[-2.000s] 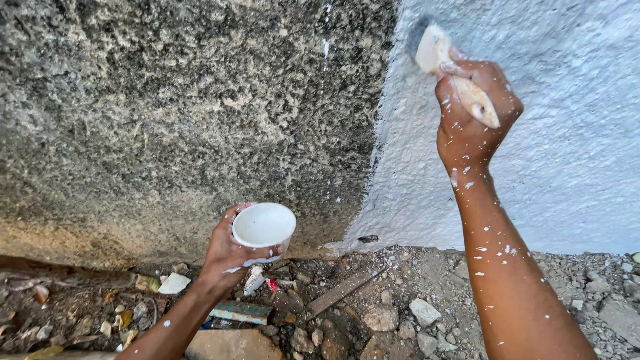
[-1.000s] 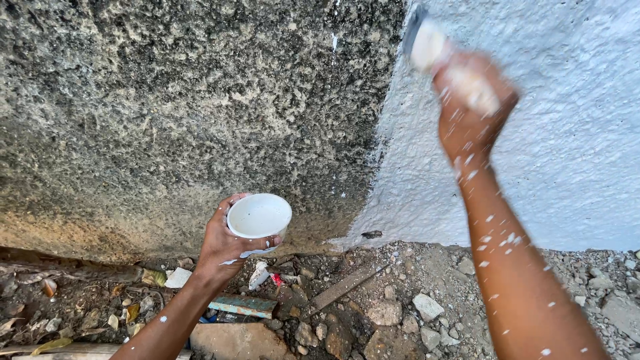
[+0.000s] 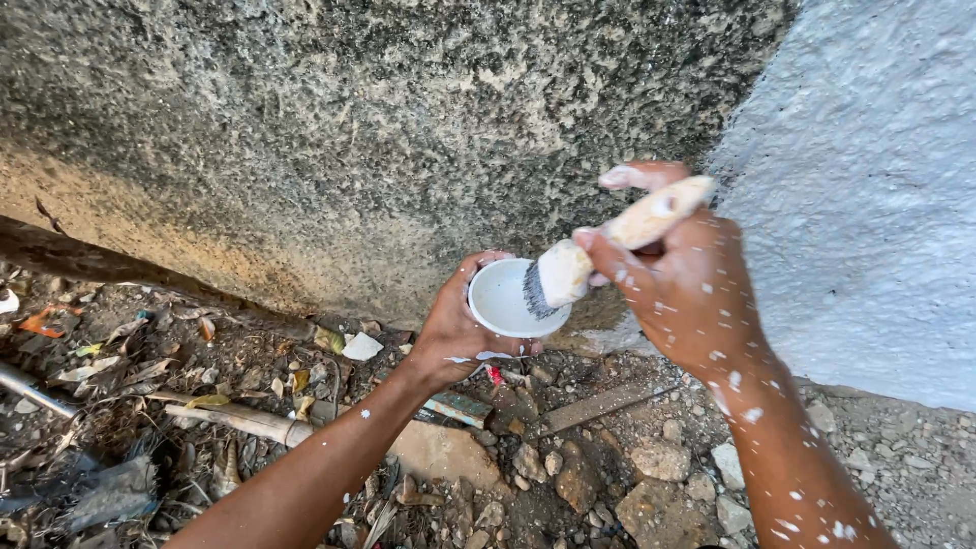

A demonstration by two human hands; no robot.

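My left hand is wrapped around a white plastic cup with whitish liquid inside, tilted toward me in front of the wall's lower part. My right hand, spotted with white paint, grips the handle of a paintbrush. The brush's dark bristles are at the cup's right inner side; their tips are over or in the liquid. White paint also marks the left hand's fingers. Behind the cup stands a rough, dark-stained wall, whose right part has a whitish painted surface.
Rubble and stones cover the ground along the wall's foot. A wooden strip, a flat stone slab and a bamboo piece lie there. A brown pole runs beside the wall at left, a metal rod below it.
My right hand has brought the brush down from the painted part of the wall to the cup. My left hand still holds the cup. The view has shifted left.
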